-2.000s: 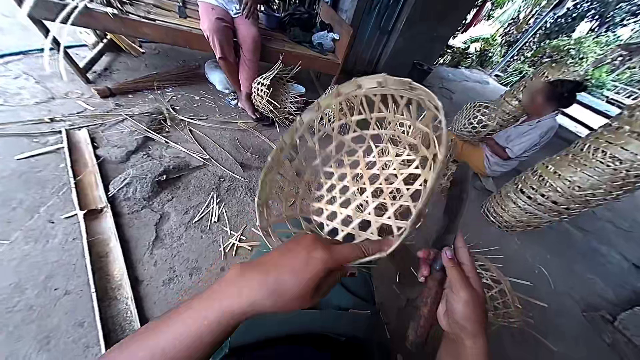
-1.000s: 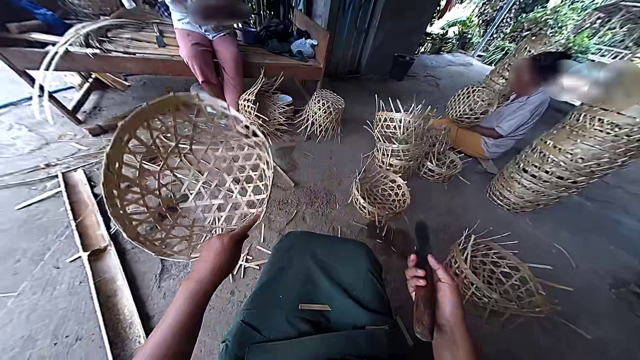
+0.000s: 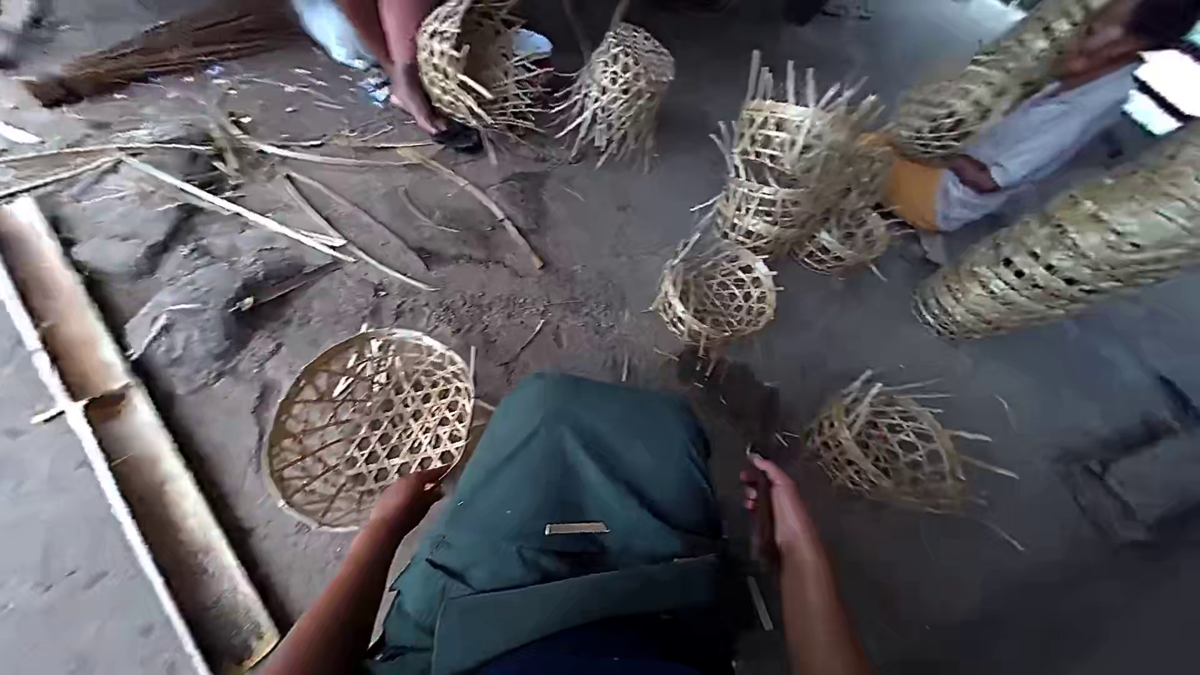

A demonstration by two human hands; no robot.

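My left hand (image 3: pixel 409 499) holds the near right rim of a round, open-weave bamboo basket (image 3: pixel 370 431), low over the ground left of my knees. Pale bamboo scraps show at the basket's far side. On the right, my right hand (image 3: pixel 776 506) is closed round the dark handle of a knife (image 3: pixel 764 520); its dark blade is blurred against the floor. Between my hands, dark green cloth (image 3: pixel 581 469) covers my lap, with a small bamboo piece (image 3: pixel 577 528) lying on it. An unfinished basket (image 3: pixel 886 445) with loose strip ends lies right of my right hand.
A split bamboo trough (image 3: pixel 141 450) lies at left, with bamboo strips (image 3: pixel 234 208) beyond it. Several unfinished baskets (image 3: pixel 717 295) stand ahead. Tall woven stacks (image 3: pixel 1059 248) and a seated person (image 3: pixel 1022 141) are at right. Another person's leg (image 3: pixel 403 66) is at the top.
The basket was raised in front of me two seconds ago; my left hand has moved it left and down beside my knees. The knife stays in my right hand. The view has tilted down.
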